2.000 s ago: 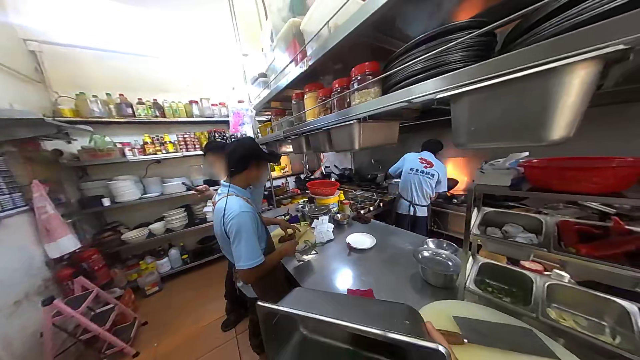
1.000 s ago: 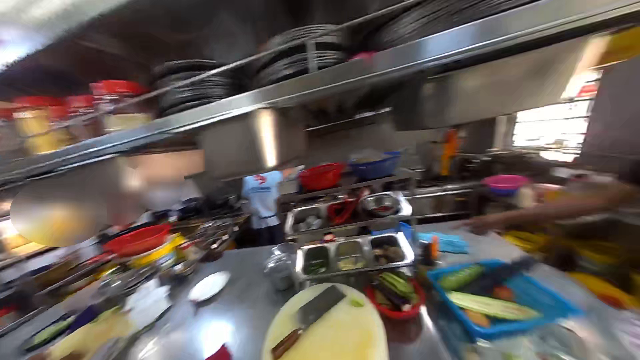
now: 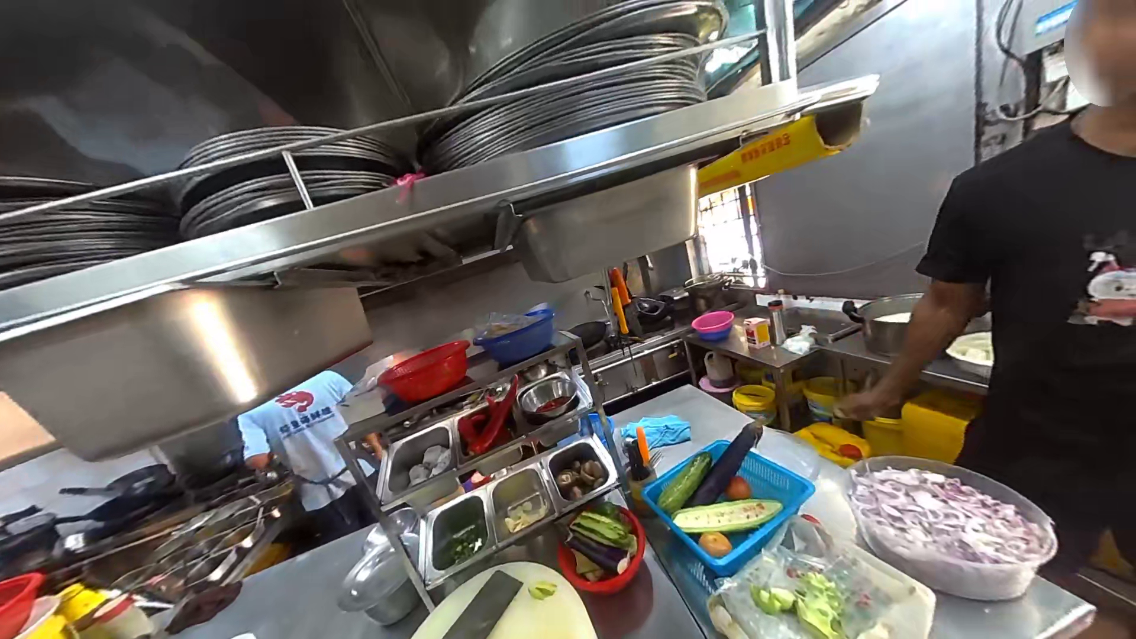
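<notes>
Neither of my hands shows in the view. At the bottom lies a round cutting board (image 3: 555, 612) with a cleaver blade (image 3: 486, 603) and a small green vegetable piece (image 3: 542, 589) on it; the handle is out of view. Right of the board, a red basket (image 3: 635, 568) holds cut eggplant and greens. Beyond it a blue plastic basket (image 3: 803, 491) holds an eggplant (image 3: 723, 466), a bitter gourd (image 3: 685, 484), a pale cut gourd (image 3: 728, 516) and round vegetables. A clear bowl of sliced red onions (image 3: 950, 515) stands at the right, beside a plastic bag with cut greens (image 3: 812, 603).
A steel rack (image 3: 577, 355) of ingredient pans stands behind the board. Overhead runs a steel shelf (image 3: 426, 213) with stacked dark plates. One person in black (image 3: 1056, 293) stands at the right; another in light blue (image 3: 311, 435) is at the stoves. A blue cloth (image 3: 661, 430) lies on the counter.
The view has swung far to the right. The person in black now shows at the right, where one second ago only a blurred arm reached in.
</notes>
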